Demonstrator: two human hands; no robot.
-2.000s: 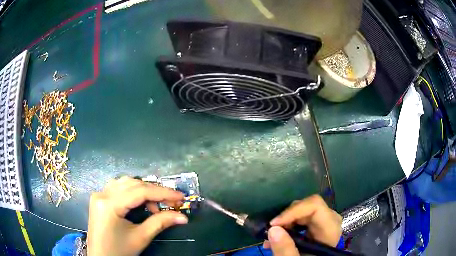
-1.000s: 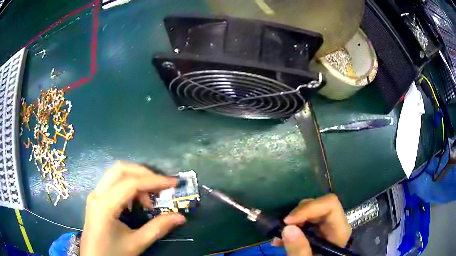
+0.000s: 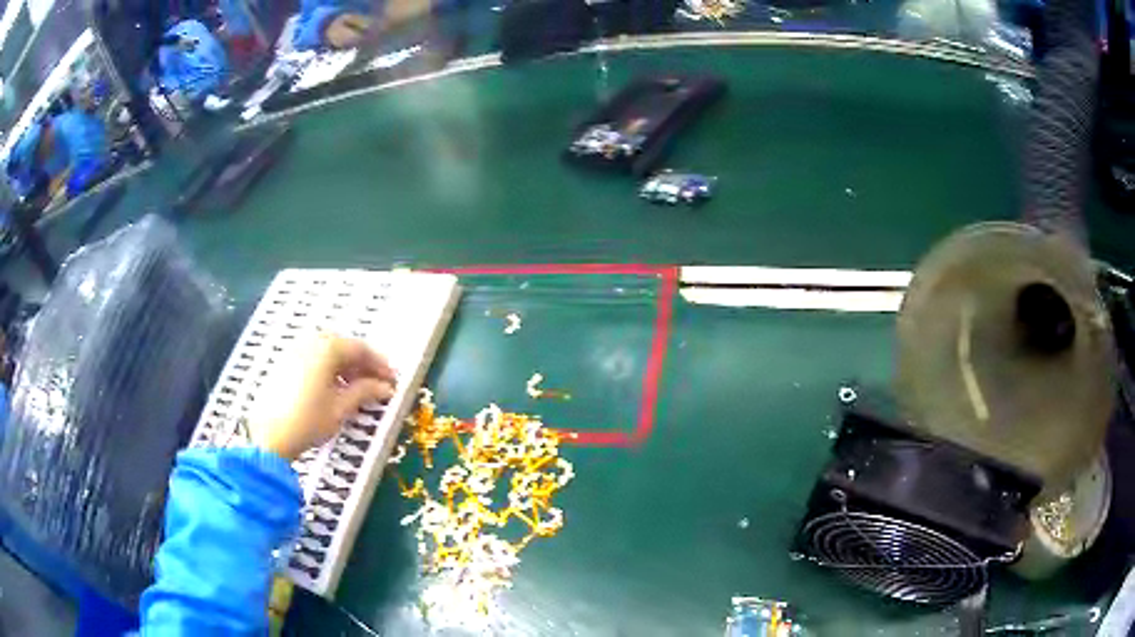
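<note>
My left hand [image 3: 326, 392] is over the right part of the white component tray [image 3: 429, 299], fingers bent down and close together. Whether it holds a part cannot be told. Small dark components [image 3: 326, 498] sit in rows in the tray. A loose pile of orange and white flex cables [image 3: 492, 485] lies right of the tray. A small circuit board [image 3: 757, 618] lies on the green mat, cut off by the bottom edge. My right hand and the soldering iron are out of the picture.
A black fan [image 3: 915, 510] and a yellowish fume hood [image 3: 996, 361] on a grey hose stand at the right. A round tub [image 3: 1073, 516] is beside them. A shiny plastic stack [image 3: 112, 398] is at the left. A black tray [image 3: 647, 121] and another board [image 3: 678, 188] lie further back. People in blue sit far left.
The view has swung left and up. My left hand has left the circuit board and moved over the white tray. My right hand and the soldering iron have gone out of view.
</note>
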